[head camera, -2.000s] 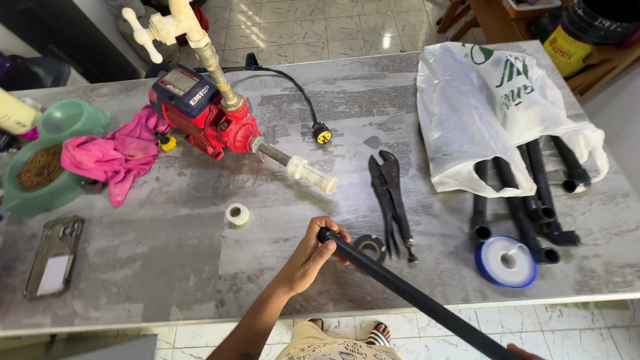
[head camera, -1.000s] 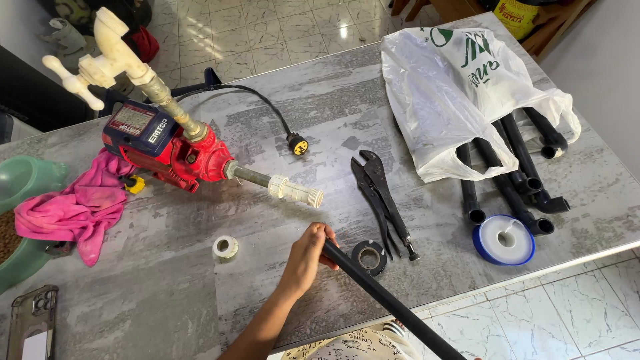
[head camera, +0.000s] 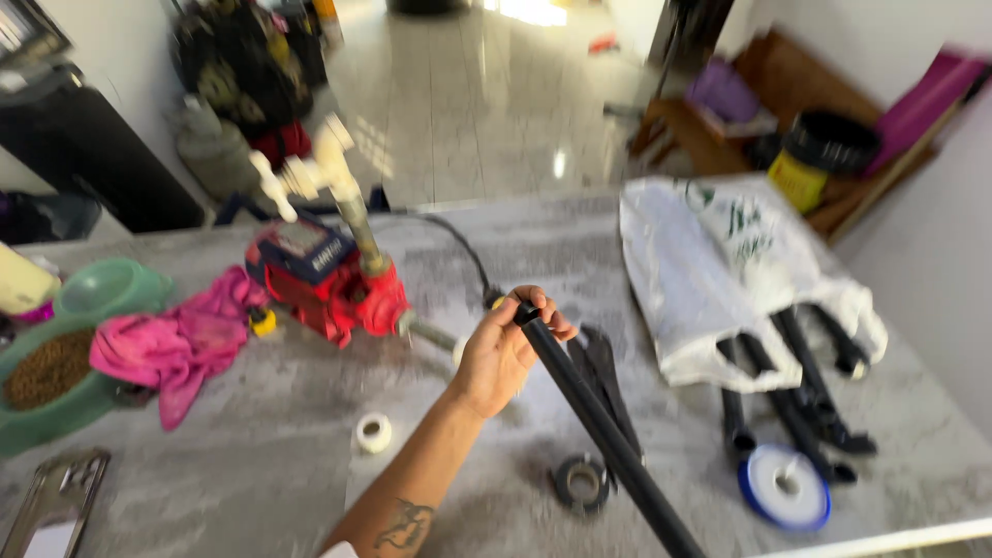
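My left hand is at the upper end of a long black pipe, its fingers around a small black ring or cap there. Whether that piece touches the pipe is unclear. The pipe slants down to the lower right, out of the picture; my right hand is not visible. Behind the hand lie black locking pliers, partly hidden by the pipe. A roll of black tape lies just left of the pipe. The red water pump with its pale valve fitting stands to the left.
A white plastic bag with several black pipes lies at right, a blue-rimmed spool before it. A small white roll, a pink cloth, a green bowl and a phone are left.
The view has tilted up toward the floor beyond the table. My left hand has risen with the pipe's end, away from the black tape and in front of the pliers.
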